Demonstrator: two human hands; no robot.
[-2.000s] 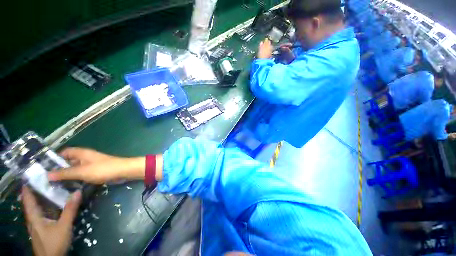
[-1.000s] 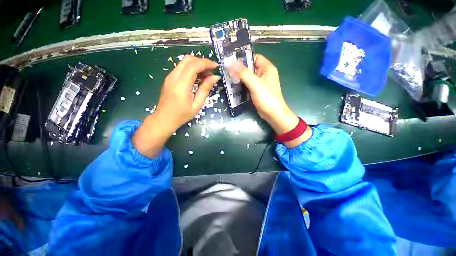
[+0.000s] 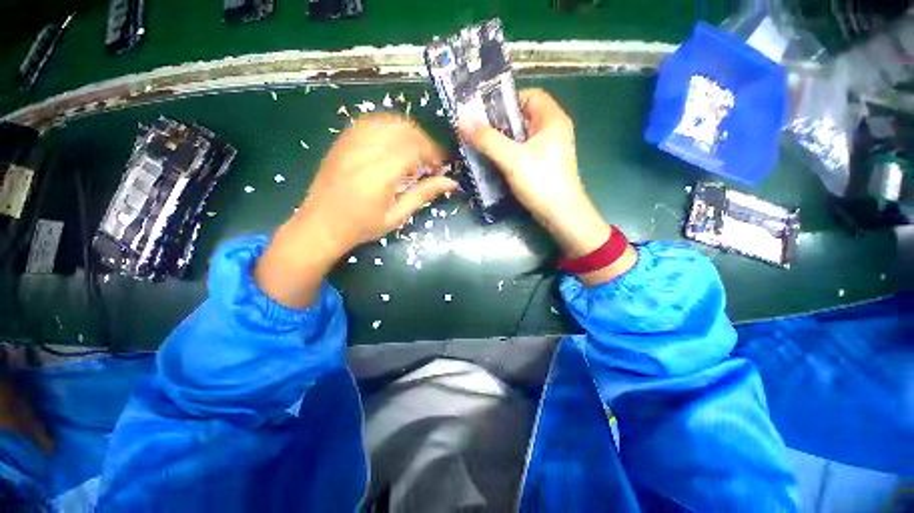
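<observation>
My right hand [image 3: 541, 160], with a red wristband, holds an open phone assembly [image 3: 483, 80] upright and slightly tilted above the bench. My left hand [image 3: 371, 185] is blurred, just left of the phone's lower half, with thumb and fingertips close to its left edge. Whether the left fingers hold a small part cannot be told. Small white scraps [image 3: 426, 240] lie scattered on the green bench around and below my left hand. The phone's back is hidden.
A phone stack [image 3: 160, 200] lies at left. At right are a blue bin [image 3: 747, 115] with white bits, clear plastic bags [image 3: 824, 130] and a single phone [image 3: 744, 224]. Beyond the pale rail [image 3: 301, 68], spaced phones lie on the green belt. A blue sleeve shows at far right.
The view first turned from the right side to the bench. In the last second, my left hand's fingers have shifted slightly, and belt phones have moved left. My right hand still holds the phone.
</observation>
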